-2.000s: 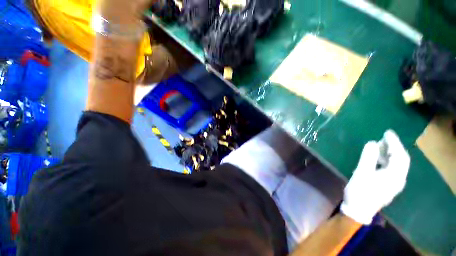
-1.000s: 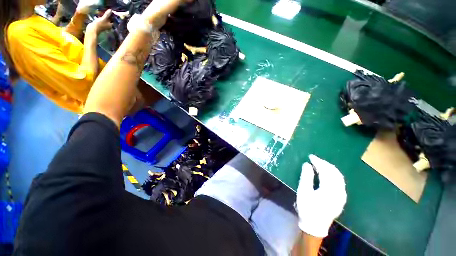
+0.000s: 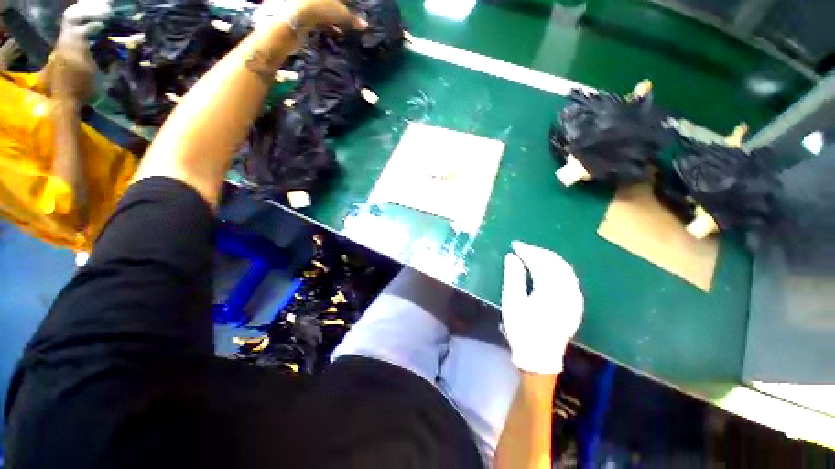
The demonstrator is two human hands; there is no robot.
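Observation:
My bare left hand (image 3: 328,13) is at the top edge, stretched over the heap of black layered pieces (image 3: 316,82) with cream ends. Its fingers touch or overlap a black piece (image 3: 380,26); whether they grip it is unclear. My right hand (image 3: 542,307), in a white glove, is above the near bench edge with its fingers curled. A dark sliver shows between thumb and fingers; I cannot tell a gap from a held thing. The pale cardboard mat (image 3: 439,174), with a small mark on it, lies between the hands.
Two black pieces (image 3: 609,137) with cream projections sit at the right, partly over a second cardboard (image 3: 661,236). A grey panel (image 3: 797,293) stands at far right. A person in yellow (image 3: 55,174) works at left. More black pieces (image 3: 316,316) lie below the bench edge.
The view has swung right, bringing the right-hand pieces and grey panel further in. My left hand remains over the heap, its fingers now beside a black piece. My right hand keeps its curled shape.

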